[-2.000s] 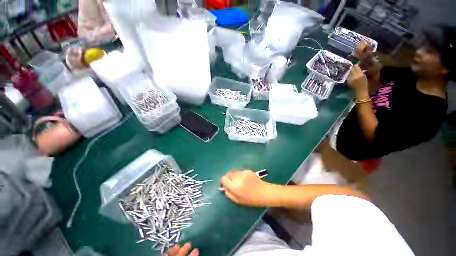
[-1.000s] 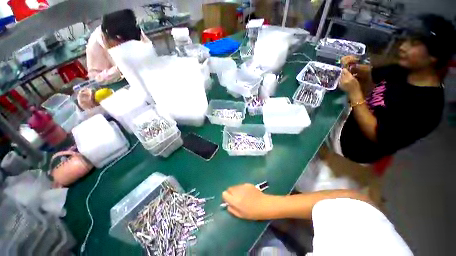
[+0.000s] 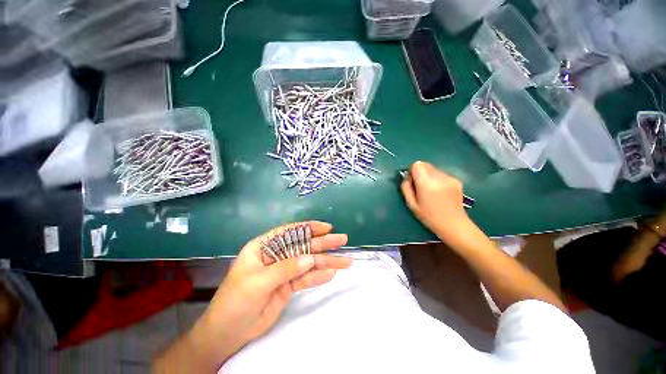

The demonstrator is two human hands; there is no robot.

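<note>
My left hand (image 3: 274,277) is palm up at the bench's front edge and holds a fanned row of several slim metal pins (image 3: 291,241) under the thumb. My right hand (image 3: 434,193) is closed on a slim dark tool (image 3: 468,201) whose end sticks out behind the fist; it rests on the green top, right of the pile. A loose pile of silver metal pins (image 3: 325,139) spills out of a clear source tub (image 3: 318,52) tipped on its side. A clear left tub (image 3: 98,164) holds browner pins.
A smartphone (image 3: 428,66) lies right of the source tub. Clear parts boxes (image 3: 537,157) with pins stand at the right. Stacked plastic boxes (image 3: 120,33) are at the far left. A white cable (image 3: 217,47) lies at the top. Another person's arm (image 3: 642,245) shows at the right edge.
The view has swung down and left. My left hand, out of view one second ago, now shows with pins. The left tub has come into view. My right hand still grips the tool.
</note>
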